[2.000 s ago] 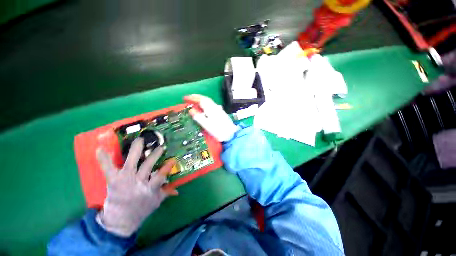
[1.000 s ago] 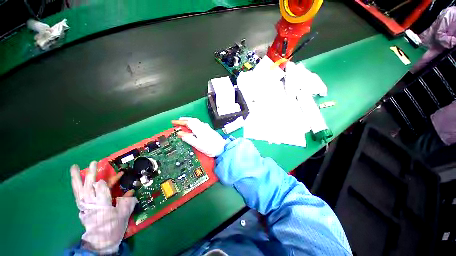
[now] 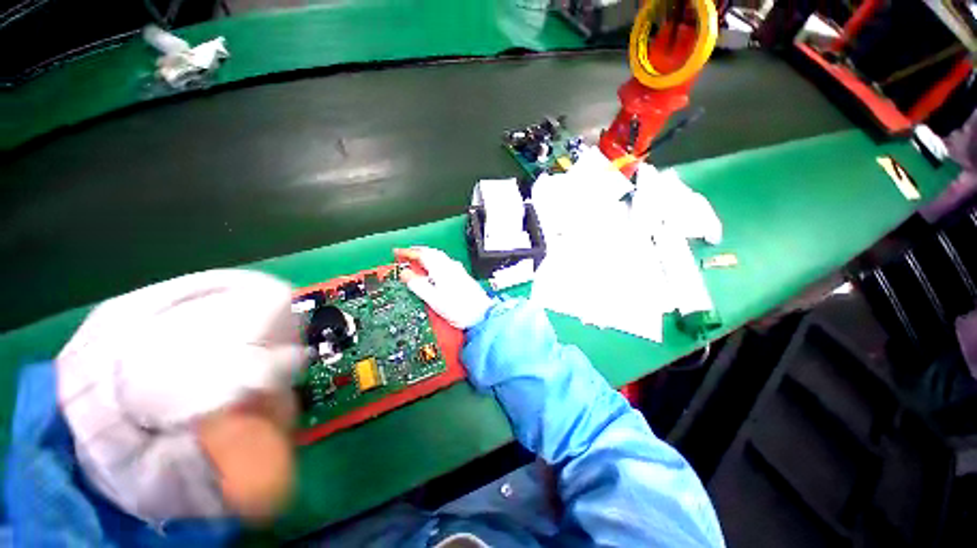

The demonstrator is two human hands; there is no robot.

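A green circuit board point(image 3: 391, 337) lies on a red-orange pad point(image 3: 452, 348) on the green mat. Black round capacitors and a yellow block show on it. My right hand point(image 3: 445, 287), in a whitish glove, rests at the board's upper right corner with its fingertips on the edge; whether it grips is unclear. My left hand point(image 3: 182, 396), gloved, is large and blurred, raised near the camera. It hides the left end of the board and pad. Its fingers look curled, but whether it holds anything cannot be seen.
Right of the board stand a black box point(image 3: 504, 257) with white pieces and a heap of white papers point(image 3: 600, 257). Behind are a red stand point(image 3: 637, 118) with a yellow ring point(image 3: 673, 43) and another board point(image 3: 541, 145) on the dark belt point(image 3: 268, 161). A black tray point(image 3: 803, 428) is lower right.
My left hand has left the board's left side and come up towards the camera. My right hand has stayed at the board's corner. The view has shifted a little.
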